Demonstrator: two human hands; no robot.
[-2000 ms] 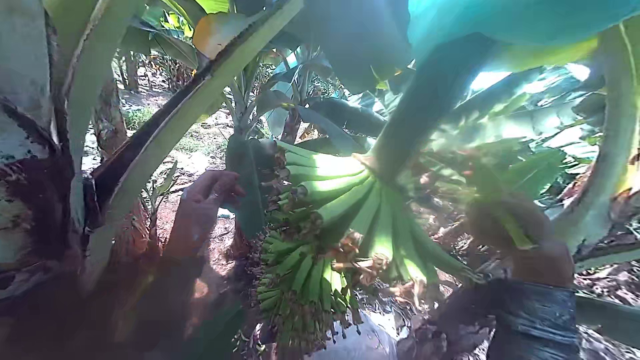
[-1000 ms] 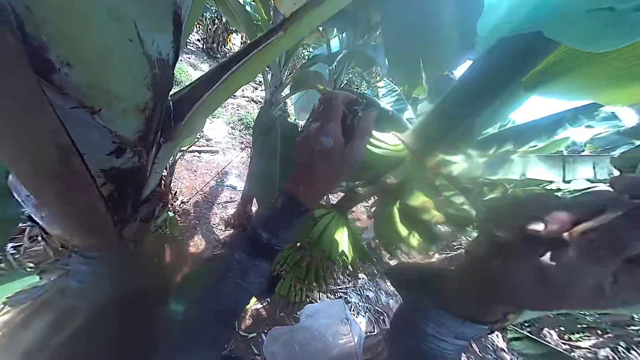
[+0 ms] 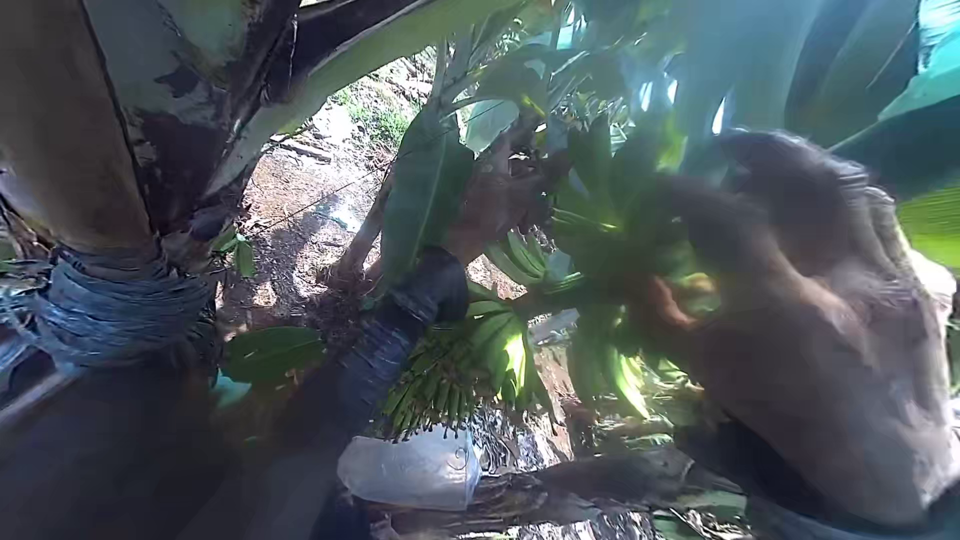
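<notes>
A bunch of green bananas (image 3: 499, 345) hangs at the middle of the head view, with upper hands of fruit (image 3: 592, 217) above and to the right. My left hand (image 3: 499, 210), beyond a dark wrapped sleeve, reaches to the upper left side of the bunch; its fingers are in shadow, and what they hold is unclear. Close to the camera at the right, my right hand (image 3: 817, 315) is blurred, its fingers curled beside the bananas. Whether it grips anything cannot be told. A translucent plastic bag (image 3: 412, 466) is below the bunch.
A thick banana pseudostem (image 3: 176, 90), bound low down with wrapped cord (image 3: 124, 304), stands at the left. A green leaf (image 3: 427, 195) hangs behind my left arm. Large bluish leaves or sheeting cover the upper right. Dry fallen stalks (image 3: 600, 476) lie on the ground below.
My right hand has come up and nearer the upper fruit from the lower right. My left hand, raised in front of the bunch one second ago, is now lower and partly in shadow.
</notes>
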